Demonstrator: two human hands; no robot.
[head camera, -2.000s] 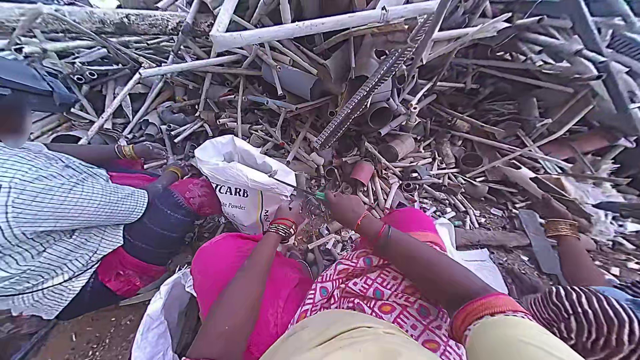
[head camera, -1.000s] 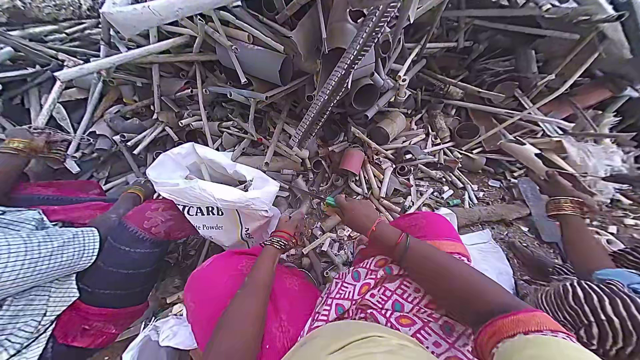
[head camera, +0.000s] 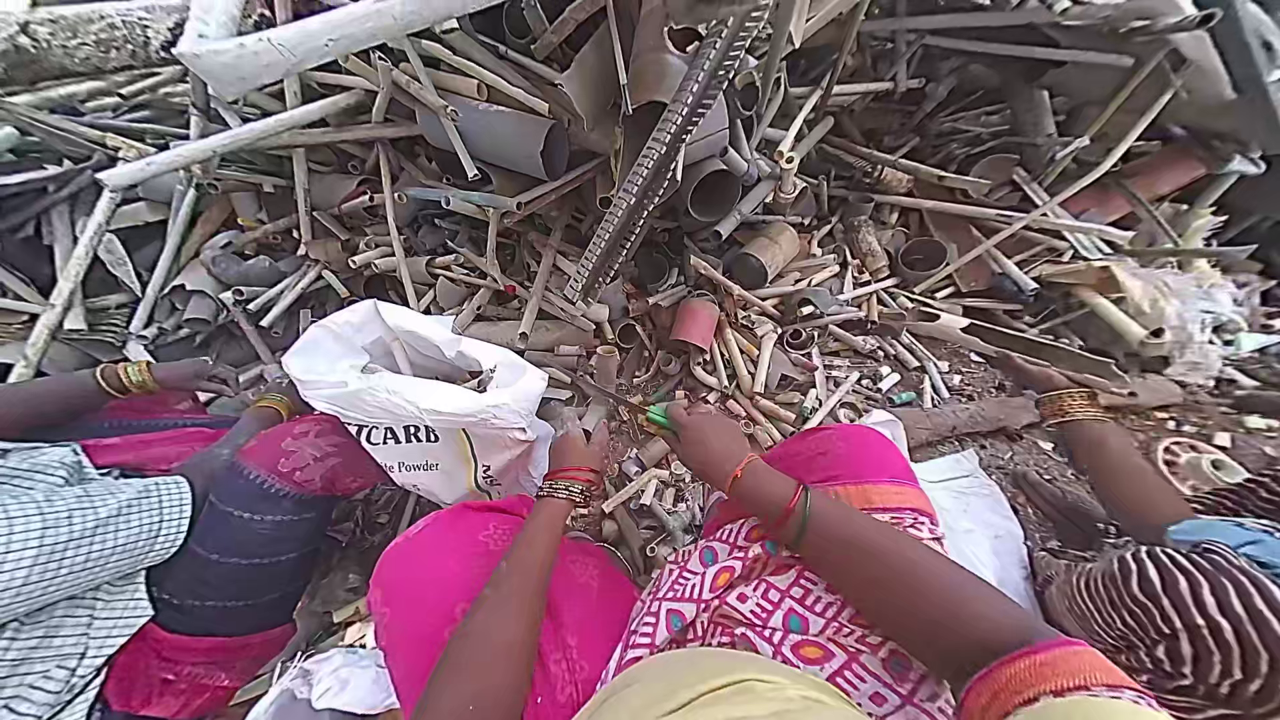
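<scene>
My right hand (head camera: 706, 440) is closed around the green handle (head camera: 657, 416) of a thin-bladed tool that looks like a knife. The blade points up and left, toward my left hand (head camera: 578, 450). My left hand holds a short piece of grey plastic pipe (head camera: 595, 411), partly hidden by the fingers. Just left of that hand stands a white woven sack (head camera: 420, 385) with its mouth open and pieces inside. Short cut pipe pieces (head camera: 650, 490) lie on the ground between my knees.
A large heap of scrap pipes (head camera: 480, 135) rises in front, with a ridged strip (head camera: 655, 160) leaning on it. A co-worker's hands (head camera: 190, 377) are at the left, another's hand (head camera: 1035, 375) at the right. A red pipe piece (head camera: 696, 322) lies ahead.
The co-worker's hand at the right has moved, reaching over a long piece. My hands stay close together, the green handle still in my right hand. The view has shifted somewhat.
</scene>
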